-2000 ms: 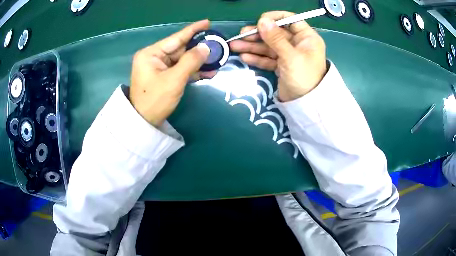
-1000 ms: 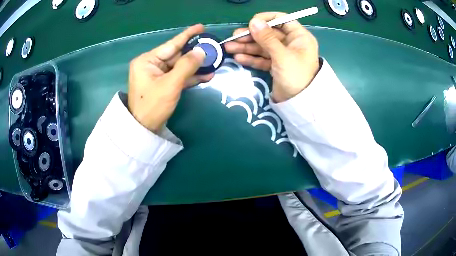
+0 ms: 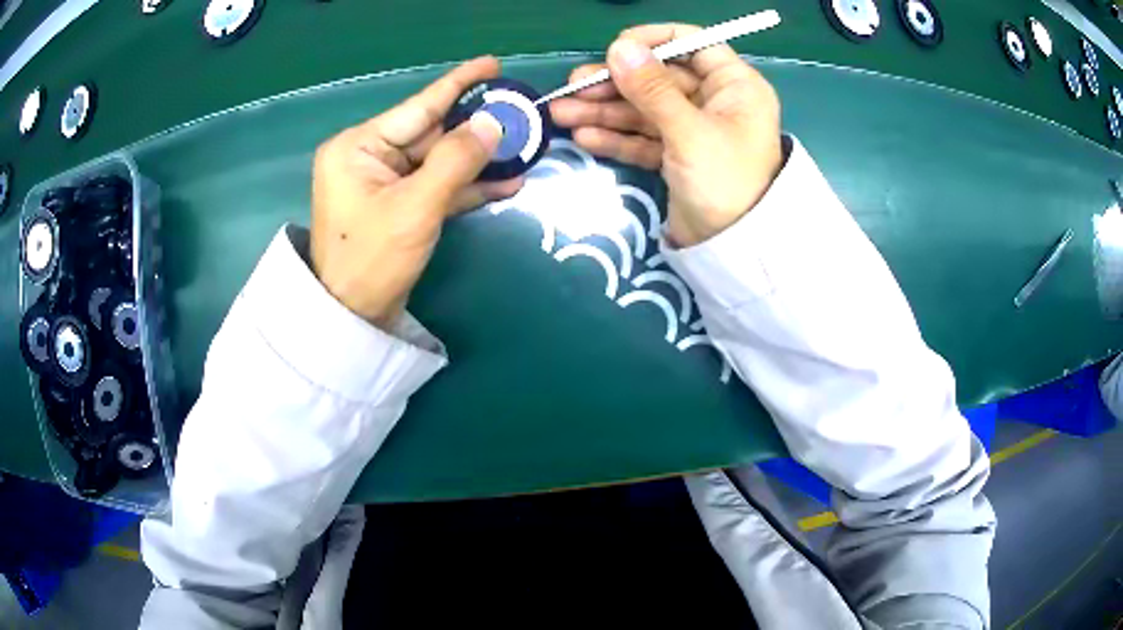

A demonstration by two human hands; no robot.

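Observation:
My left hand [image 3: 388, 203] holds a round part [image 3: 523, 133], a black-rimmed disc with a bluish centre, thumb on its face. A white arc piece [image 3: 535, 121] lies on the disc around the right side of its centre. My right hand [image 3: 702, 135] holds slim silver tweezers [image 3: 720, 33] like a pen. Their tip is at the disc's upper right edge; whether it touches the arc is too small to tell. Loose white arc pieces [image 3: 650, 299] lie in overlapping rows on the green mat below the hands, partly lost in lamp glare and beside my right sleeve.
A clear plastic parts tray [image 3: 158, 332] heaped with black discs stands at the left. A green conveyor belt [image 3: 357, 35] with spaced discs [image 3: 232, 15] runs across the back. A second slim tool [image 3: 1044, 268] lies at the far right. A bit of pale sleeve shows at the right edge.
Both hands have shifted slightly left with the disc and tweezers, which stay close together. The tweezers have moved a little lower along the disc's edge. Discs on the belt have moved right.

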